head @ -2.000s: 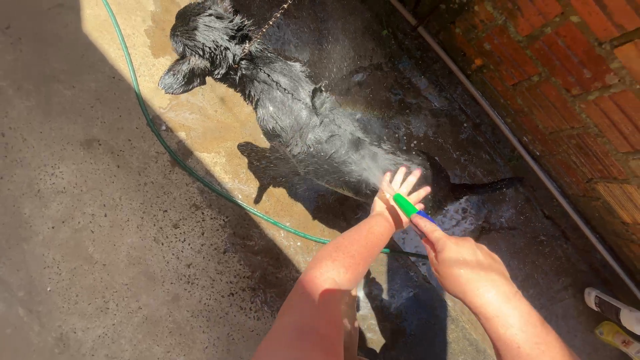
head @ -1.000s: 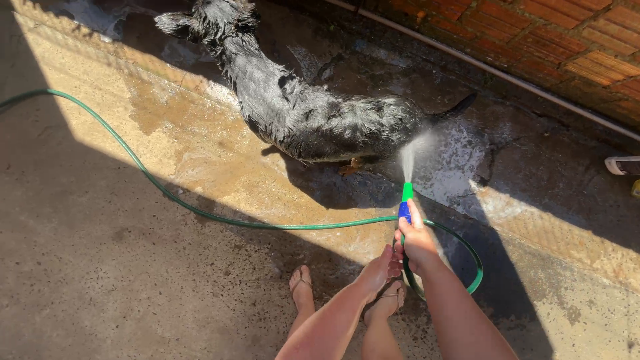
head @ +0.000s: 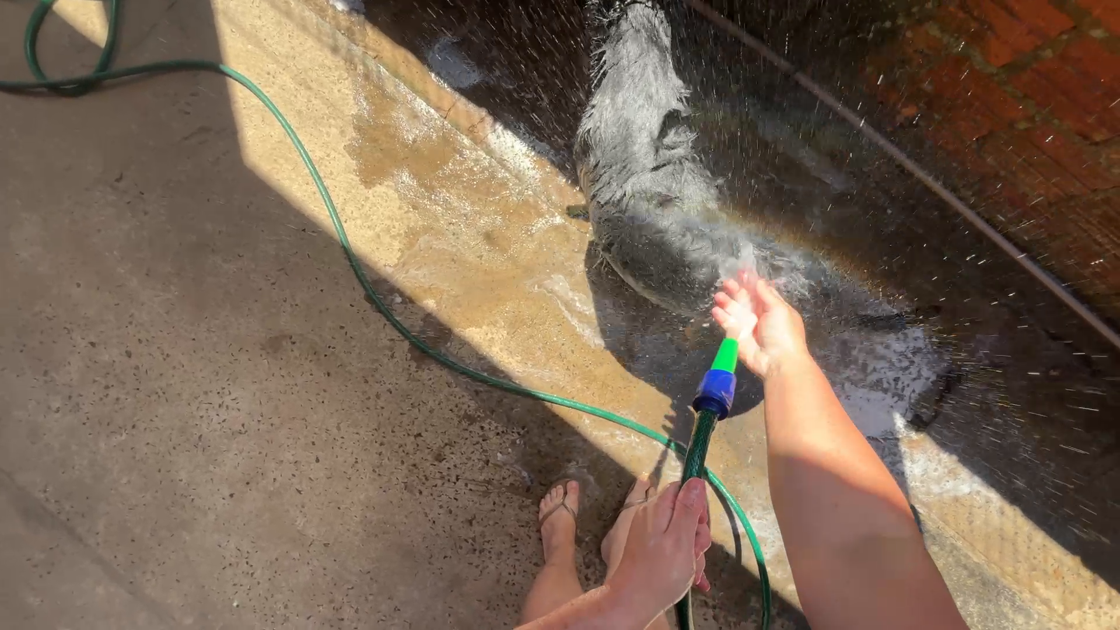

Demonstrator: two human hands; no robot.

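Observation:
My left hand (head: 661, 542) is closed around the green garden hose (head: 698, 446) a little below its nozzle (head: 719, 376), which has a green tip and a blue collar. Just beyond the tip, my right hand (head: 757, 324) is spread with its palm in the water jet, holding nothing. Water splashes from its fingers onto the hindquarters of a wet, dark-coated dog (head: 647, 175), and droplets fly all around. The dog's head is cut off by the top edge, and its rear is blurred by spray.
The hose loops by my sandalled feet (head: 558, 516) and runs across the concrete floor (head: 219, 394) to a coil at the upper left. A brick wall (head: 1015, 105) rises at the right, with a thin pipe (head: 919, 175) along its base. Suds (head: 884, 367) lie on the wet ground.
One second ago my right hand held the hose by the nozzle; now my left hand holds it lower down and my right is in the jet. The dog's body has turned.

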